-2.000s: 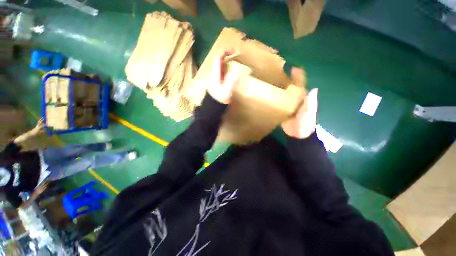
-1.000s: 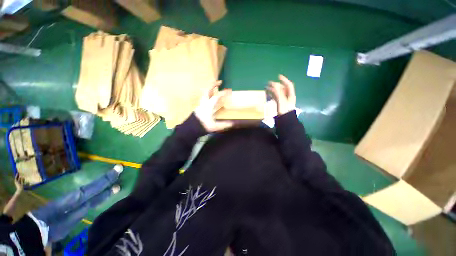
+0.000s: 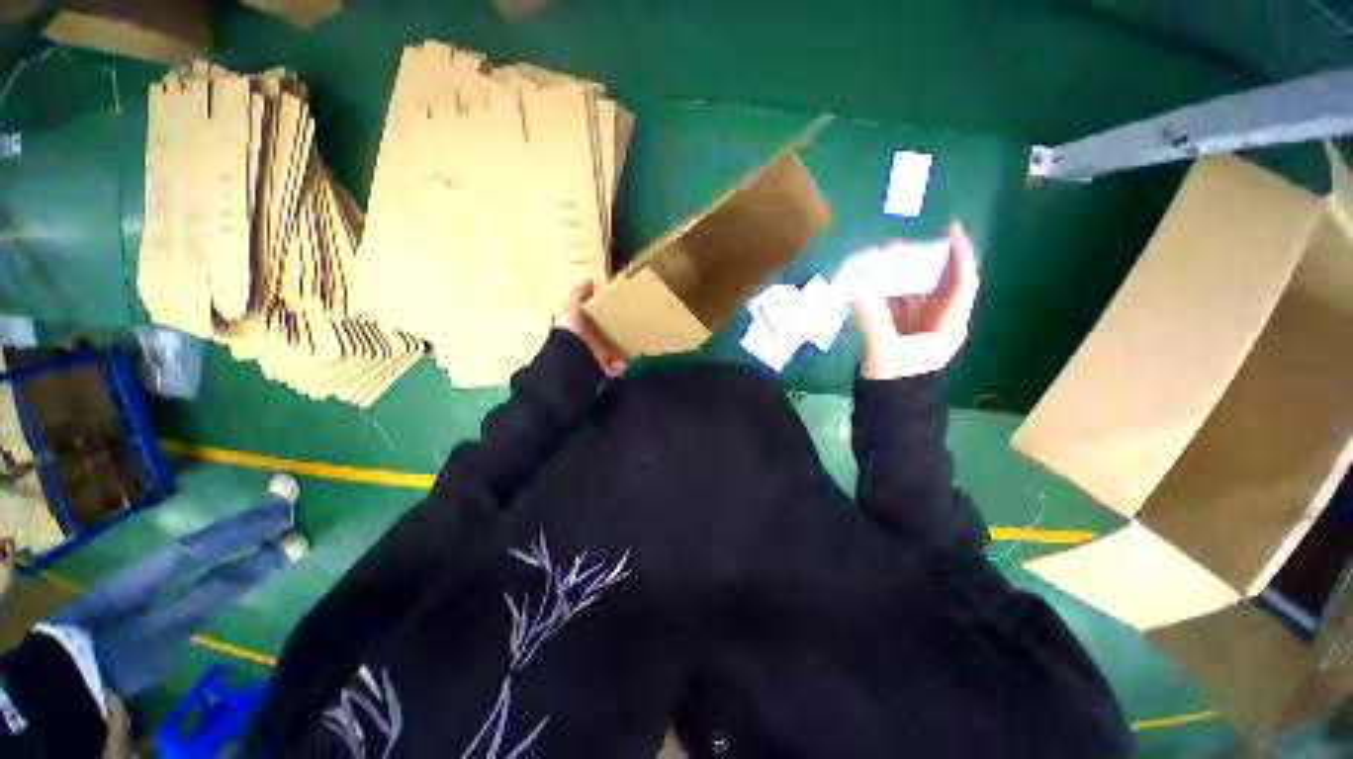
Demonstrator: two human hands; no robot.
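My left hand [image 3: 591, 329] holds a small open tan box [image 3: 742, 245] by its left end. The box is tilted, its open side and inner walls showing. My right hand [image 3: 923, 329] is to the right of the box and holds a white paper piece [image 3: 895, 272], blurred and bright, between thumb and fingers. Several loose white papers [image 3: 801, 316] lie overlapping on the green floor between the box and my right hand. One more white paper [image 3: 908, 184] lies farther up.
Two stacks of tan blanks [image 3: 482, 223] lie on the floor at left. A large open carton [image 3: 1246, 400] stands at right, below a metal leg [image 3: 1187, 126]. A person's jeans-clad legs [image 3: 186, 593] and a blue-framed trolley [image 3: 134, 423] are at far left.
The box has gone from level between both hands to tilted in my left hand alone. My right hand has let go of it, moved right and taken a white paper. The loose papers now show.
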